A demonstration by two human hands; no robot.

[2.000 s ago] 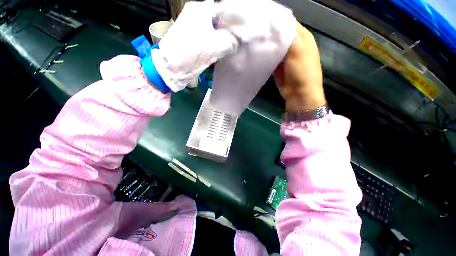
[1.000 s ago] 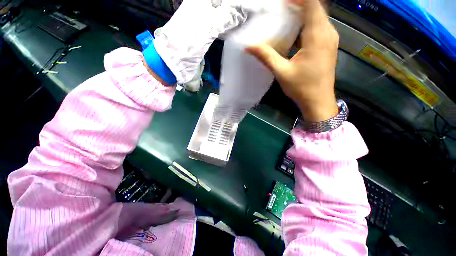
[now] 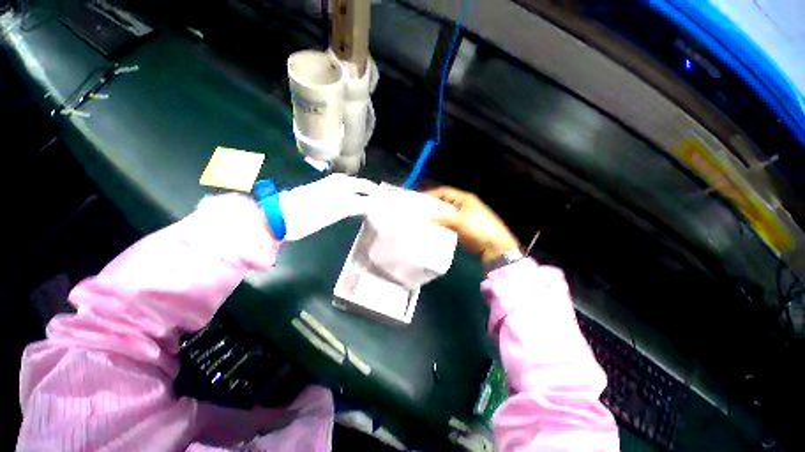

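An open white box [image 3: 375,305] lies on the dark green mat in front of me. A white sheet or flap [image 3: 410,238] is over the box and covers its rear part. My left hand [image 3: 328,205], in a white glove with a blue wrist band, holds the sheet's far left edge. My bare right hand [image 3: 472,221], with a metal watch at the wrist, holds the sheet's far right edge. The fingertips are partly hidden behind the sheet. What lies in the covered part of the box is hidden.
White cylindrical holders [image 3: 318,106] stand on a post behind the box. A yellow card [image 3: 232,169] lies at left. A blue cord [image 3: 427,159] hangs behind my hands. A green circuit board [image 3: 492,388] lies by my right sleeve, a keyboard [image 3: 635,380] at right. Tape strips [image 3: 331,342] mark the front edge.
Both hands have come down and nearer the box with the white sheet, which now sits lower over it. My right hand has closed on the sheet's edge. The holders and yellow card have come into view.
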